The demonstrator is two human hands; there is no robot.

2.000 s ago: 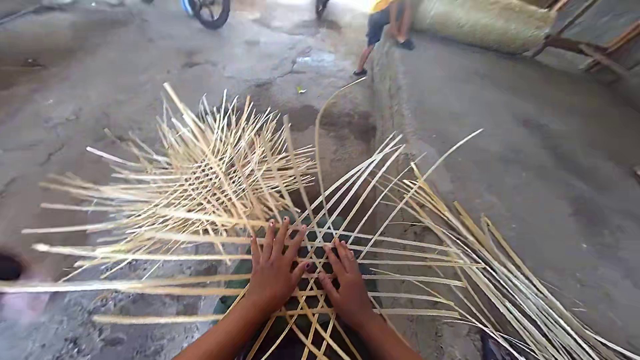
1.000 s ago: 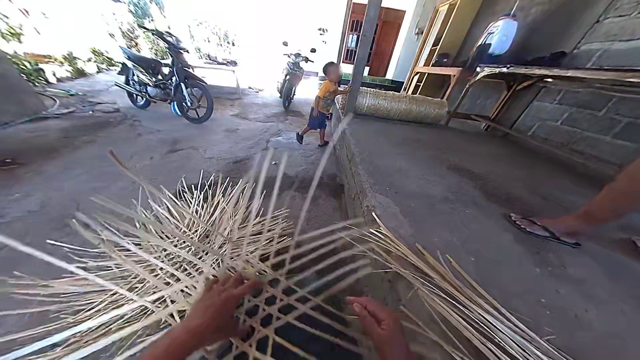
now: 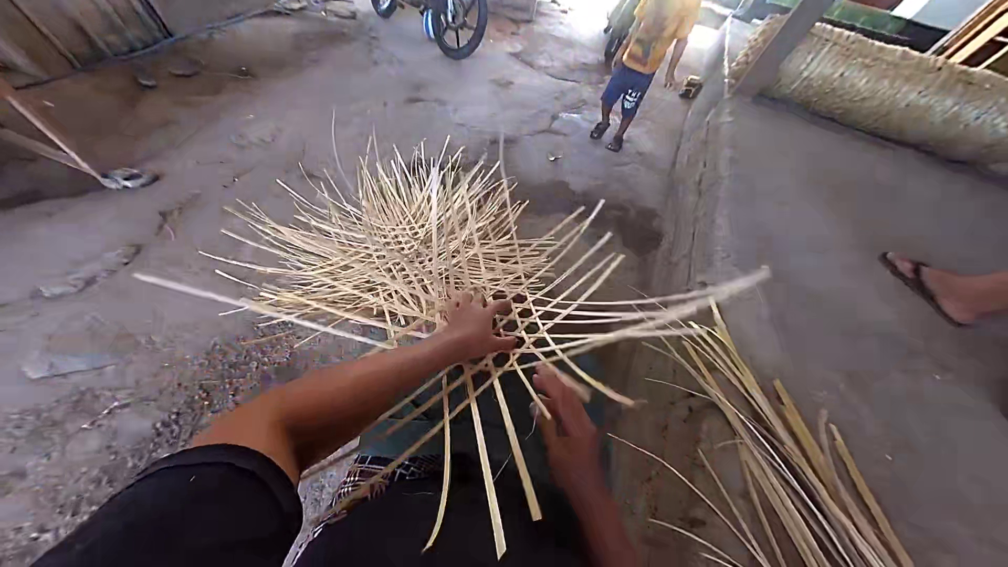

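An open hexagonal weave of pale split-cane or bamboo strips (image 3: 543,327) lies over my lap, its loose ends sticking out all round. My left hand (image 3: 475,324) rests on the weave near its left side, fingers spread. Just below its lower right edge is my right hand (image 3: 563,405), slightly blurred, fingers bent near the strip ends; whether it touches one I cannot tell. Beyond my left hand, a pile of woven pieces (image 3: 409,244) with bristling strip ends lies on the ground.
Loose strips (image 3: 787,465) lie in a bundle at the lower right, by a raised concrete ledge (image 3: 827,236). A person's sandalled foot (image 3: 937,287) is on the ledge. Ahead stand another person (image 3: 642,63) and a motorcycle (image 3: 459,24). A rolled woven mat (image 3: 882,87) lies at the upper right.
Two seconds ago both hands lay side by side on the weave; my right hand is now off its lower right edge. The person ahead has moved. The view has swung up and back down.
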